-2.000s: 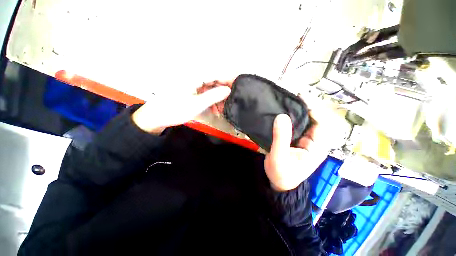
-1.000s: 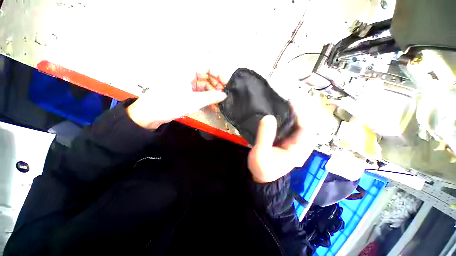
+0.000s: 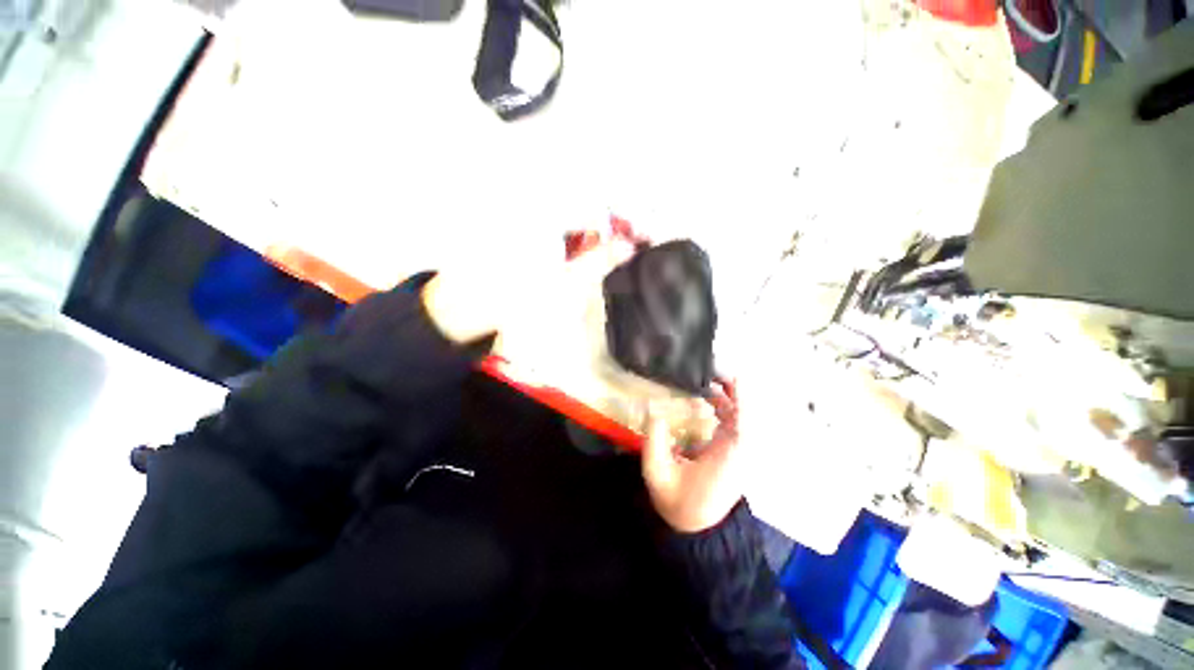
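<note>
A small black pouch [image 3: 661, 317] is held over the table's front part, tilted, its surface creased. My left hand [image 3: 557, 295] is at the pouch's left side; glare washes out most of it, and only reddish fingertips show beyond the pouch's upper left. I cannot tell how its fingers meet the pouch. My right hand [image 3: 694, 458] is at the pouch's lower end, with fingertips at its lower right corner and the thumb apart, below the pouch.
The off-white table [image 3: 393, 157] has a red front edge [image 3: 576, 412]. A black looped band [image 3: 517, 59] lies at the back beside a dark flat piece [image 3: 403, 7]. The sewing machine [image 3: 1087, 196] stands at right. A blue crate [image 3: 851, 576] with dark fabric is at lower right.
The pouch is turned more upright and looks narrower. My right hand has moved down to its lower end. The view has shifted, bringing the looped band into sight.
</note>
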